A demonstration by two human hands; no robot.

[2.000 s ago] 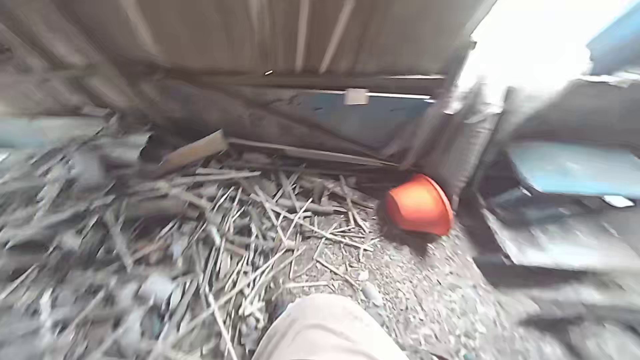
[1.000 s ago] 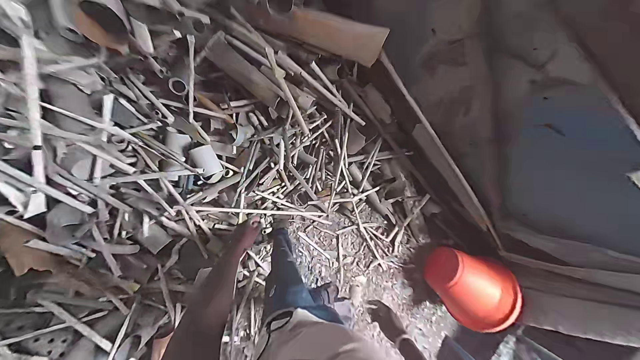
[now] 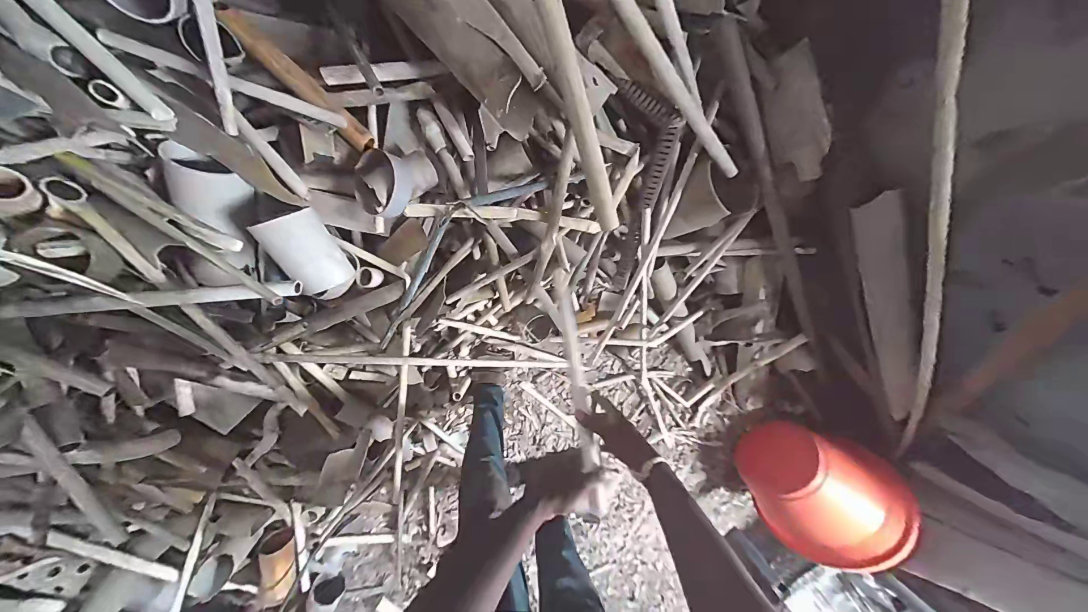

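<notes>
My left hand [image 3: 557,486] is shut on the lower end of a long, thin pale strip [image 3: 571,340], blurred, which points away from me over the scrap. At the strip's right side is my right hand [image 3: 616,432], its fingers at or near it; whether they grip it is not plain. A heap of pipe offcuts, strips and broken pieces lies ahead and to the left, with a white pipe piece [image 3: 304,251] among them. Right of my right arm an orange plastic bucket [image 3: 829,497] rests tipped over on the ground.
An orange-brown pipe [image 3: 293,76] lies on the heap at the upper left. A long pale strip [image 3: 939,212] leans near the wall on the right. Boards [image 3: 1011,544] lie beyond the bucket. My legs stand at the heap's near edge, on ground strewn with chips.
My hands have come together in front of me, and the pale strip is now in my left hand. A second ago they were apart. The view has turned toward the heap.
</notes>
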